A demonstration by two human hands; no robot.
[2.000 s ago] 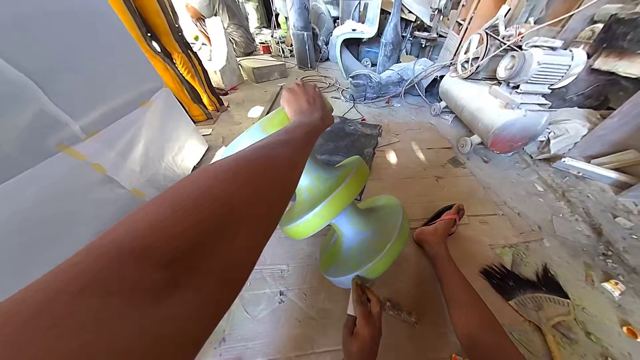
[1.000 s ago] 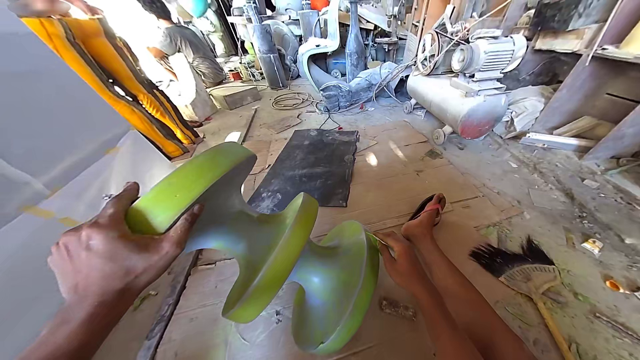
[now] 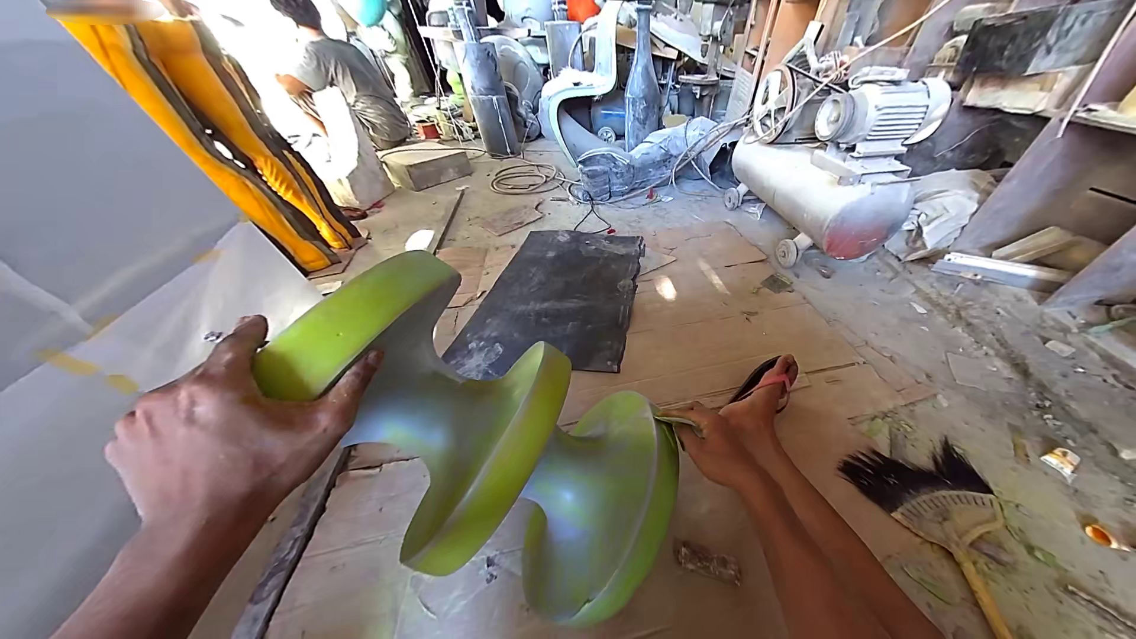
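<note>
A green and grey spiral-shaped piece with wide, curved flanges fills the middle of the head view, tilted down to the right. My left hand grips its upper left flange, thumb on one side and fingers on the other. At the lower right flange, my right hand pinches a thin, folded greenish sheet against the rim; its material cannot be told. Beyond the piece a dark flat sheet lies on cardboard.
An air compressor stands at the back right, a brush lies at the lower right. Cables, a block and a crouching person are at the back. A foot in a sandal rests beside my right hand.
Two seconds ago my left arm reached across the view to the piece's far end; now that end is at the left. The dark sheet, partly covered then, shows more fully.
</note>
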